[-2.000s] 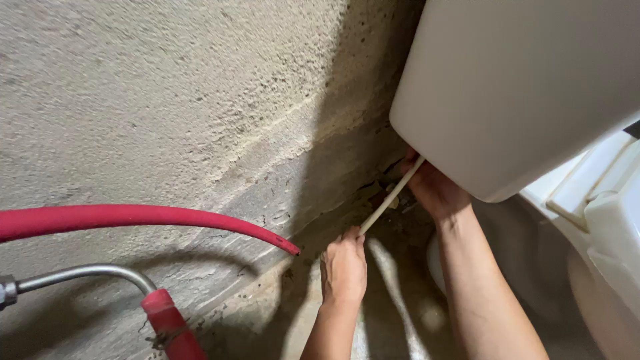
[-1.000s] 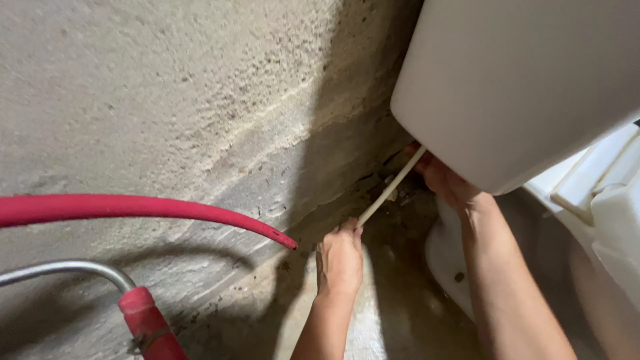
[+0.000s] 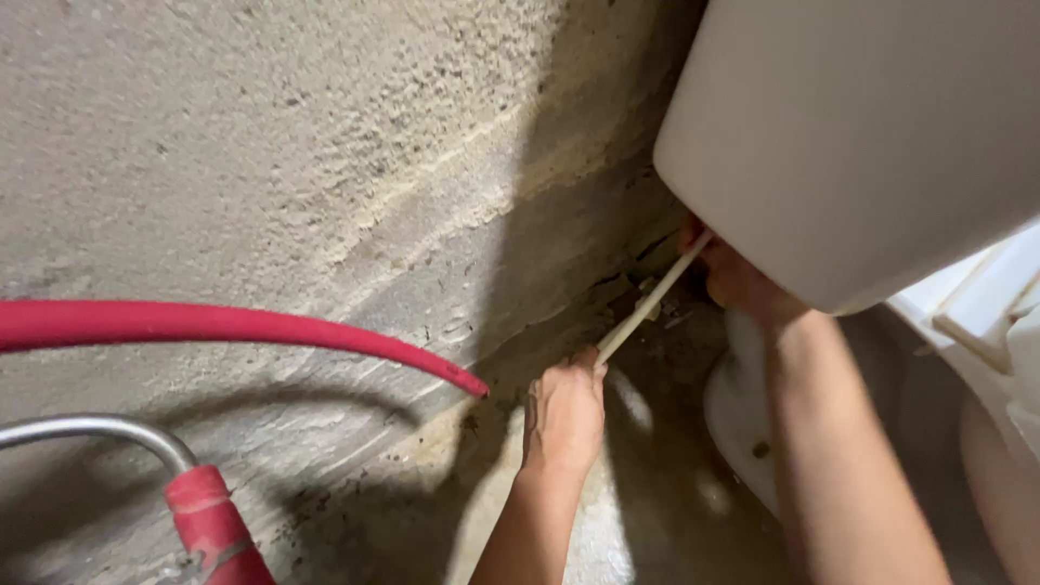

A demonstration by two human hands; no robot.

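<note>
A thin cream-coloured tube (image 3: 646,313) slants up to the underside of a white toilet tank (image 3: 845,138). My left hand (image 3: 569,406) is closed around its lower end, low beside the rough wall. At the tube's upper end, my right hand (image 3: 735,272) reaches beneath the tank's bottom edge. Its fingers are partly hidden by the tank and in shadow, so what they grip there cannot be made out.
A red hose (image 3: 244,321) juts in from the left, its tip just left of my left hand. Below it, a bent metal pipe (image 3: 114,426) runs into a red sleeve (image 3: 215,528). The rough concrete wall (image 3: 284,162) fills the upper left. The toilet base (image 3: 743,406) stands behind my right forearm.
</note>
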